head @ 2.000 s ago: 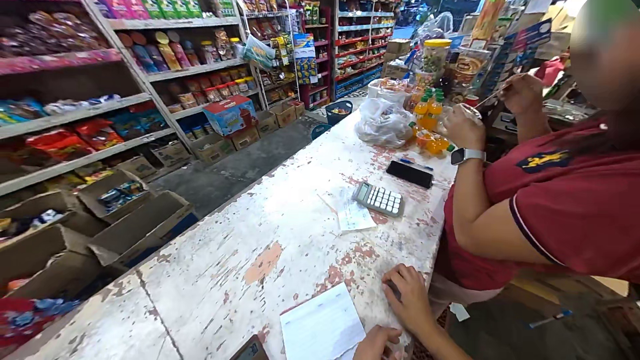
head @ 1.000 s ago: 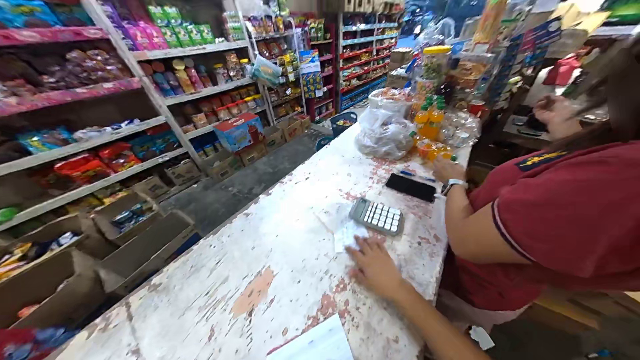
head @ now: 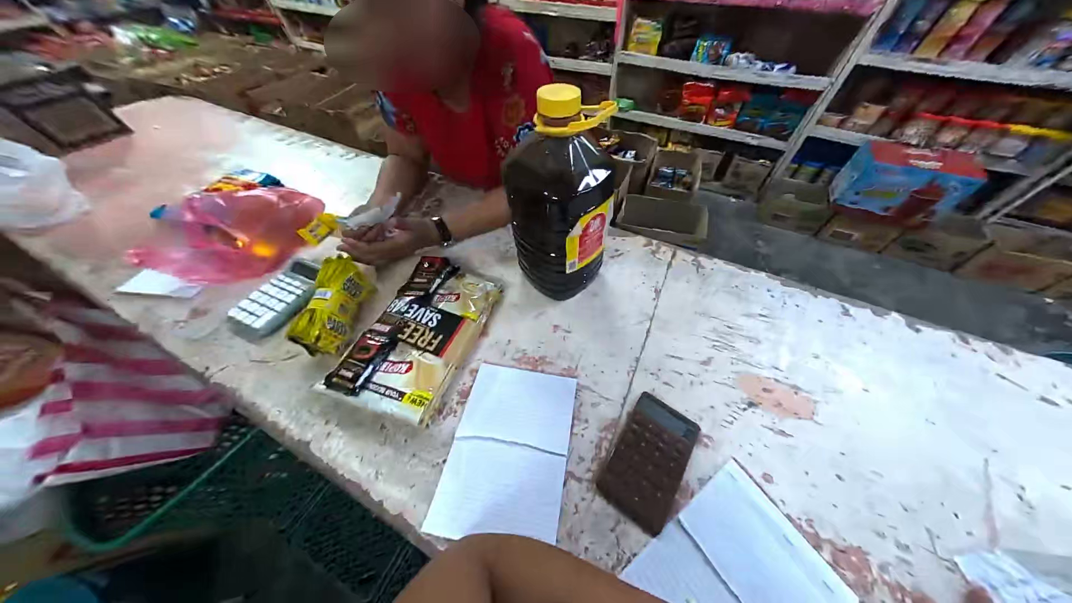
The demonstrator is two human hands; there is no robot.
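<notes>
A bare arm (head: pixel 519 574) crosses the bottom edge; its hand is out of frame. A small piece of what seems my right hand (head: pixel 976 595) shows at the lower right, beside a crumpled paper (head: pixel 1017 578). Its grip is hidden. On the counter lie a brown calculator (head: pixel 649 461), a creased white sheet (head: pixel 507 452) and another folded sheet (head: pixel 741 544). Left of them are a coffee multipack (head: pixel 419 343), yellow packets (head: pixel 331 306) and a light calculator (head: pixel 272 300). A large bottle of dark liquid (head: pixel 559 201) with a yellow cap stands behind.
Across the worn white counter (head: pixel 712 335), a person in red (head: pixel 502 92) leans forward, holding papers (head: pixel 373 213). A pink plastic bag (head: pixel 243 226) lies at left. A striped bag (head: pixel 134 394) is by the green basket (head: pixel 159 502). Shelves and cartons stand behind.
The view has swung far to the left. My right hand, flat on the counter near the light calculator one second ago, now barely shows at the lower right.
</notes>
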